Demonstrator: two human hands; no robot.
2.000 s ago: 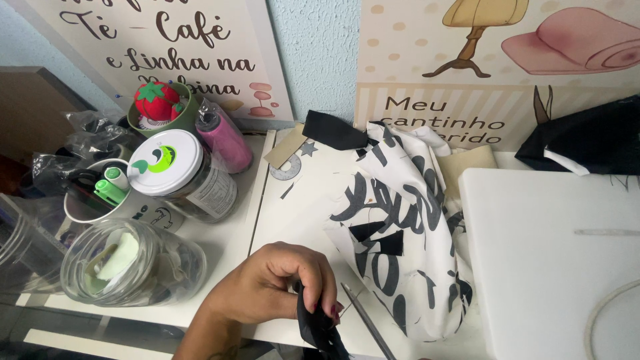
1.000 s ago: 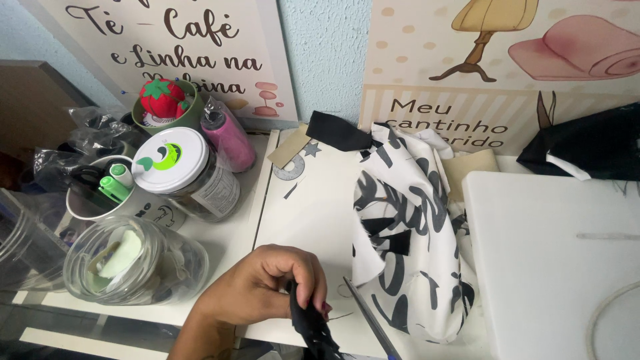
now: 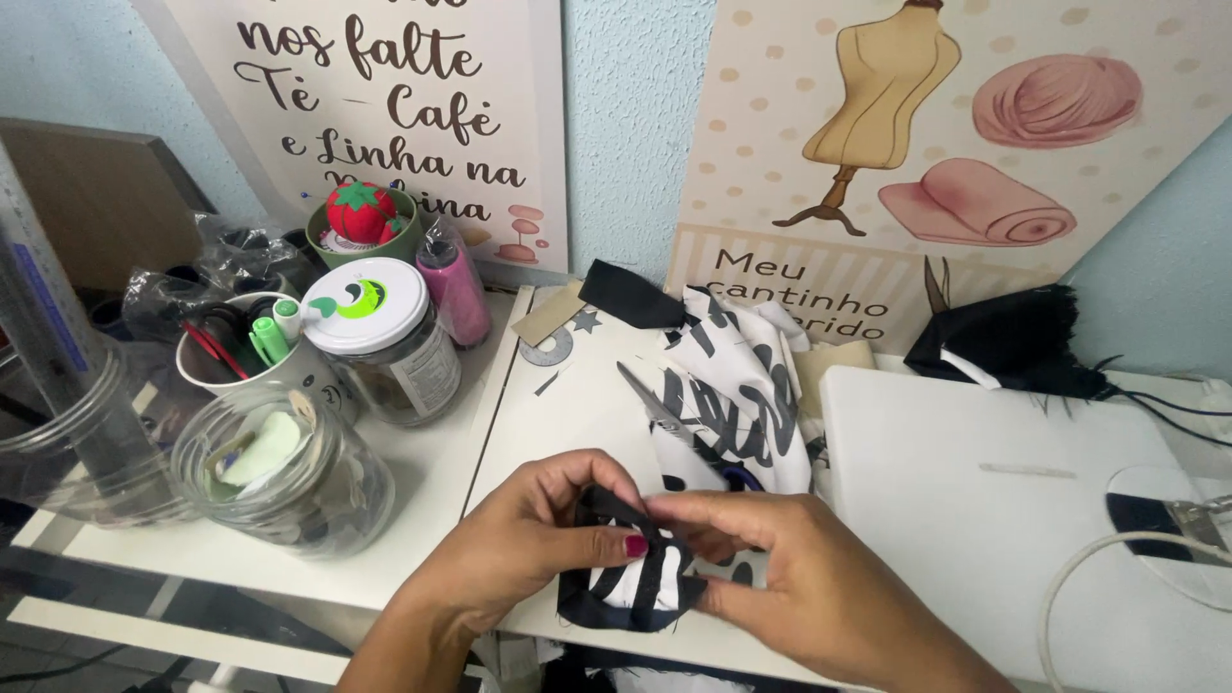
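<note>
Both hands hold a small black and white sewn fabric piece above the front of the white table. My left hand pinches its upper left part, with the thumb across the front. My right hand grips its right edge between thumb and fingers. Just beyond the hands, a pair of scissors with dark blue handles lies on white fabric with black print. A black fabric strip and a beige scrap lie behind. Part of the held piece is hidden by the fingers.
At the left stand an open clear jar, a white-lidded jar, a cup of pens, a pink bottle and a tomato pincushion. A white machine surface is at the right, with black cloth behind it.
My right hand has come into view and holds the fabric piece with the left. The scissors, earlier near the left hand at the front, now lie on the printed fabric.
</note>
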